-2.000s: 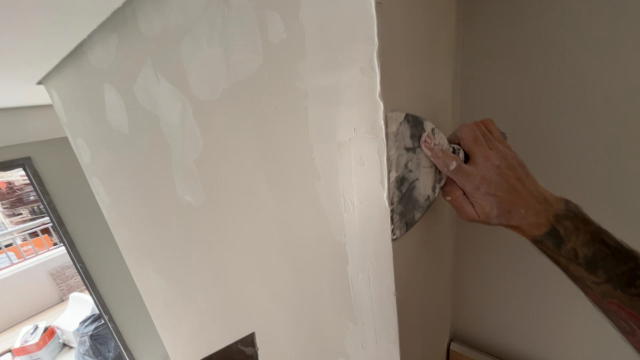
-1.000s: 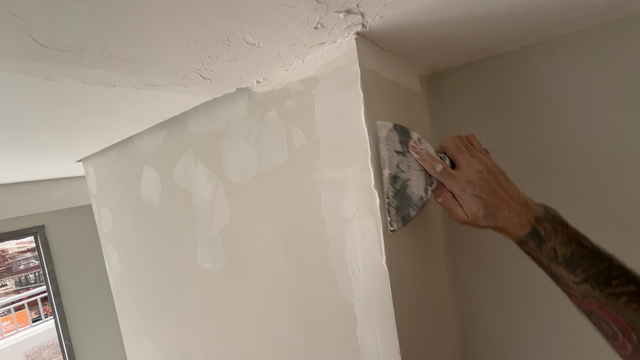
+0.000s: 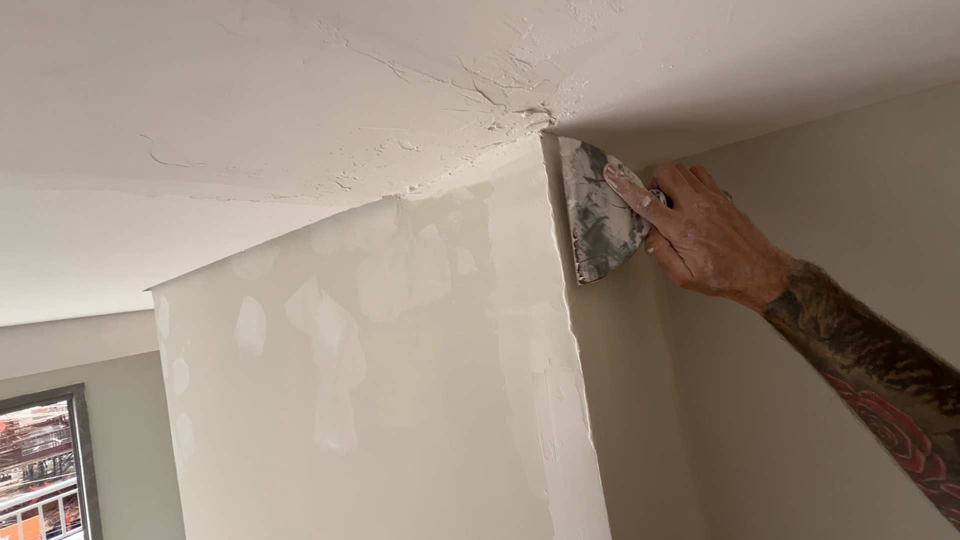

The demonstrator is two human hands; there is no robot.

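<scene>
My right hand (image 3: 697,232) grips a broad putty knife (image 3: 600,210), its index finger laid along the blade. Grey-white filler is smeared over the blade, which stands near upright at the shaded side face of the wall corner, just under the ceiling. A ragged ridge of filler runs down the wall's corner edge (image 3: 574,337), left of the blade. Pale patches of filler (image 3: 330,375) mark the broad face of the wall. Of the knife's handle only a small dark part shows behind the fingers. My left hand is out of view.
Overhead is the ceiling (image 3: 262,90), with rough lumps and ridges of filler where it meets the corner. A plain wall (image 3: 810,390) stands behind my forearm at the right. At the lower left, a dark-framed window (image 3: 82,465) shows a white railing outside.
My right hand and the putty knife have moved up along the corner to the ceiling. The view has tilted upward, bringing more ceiling into sight.
</scene>
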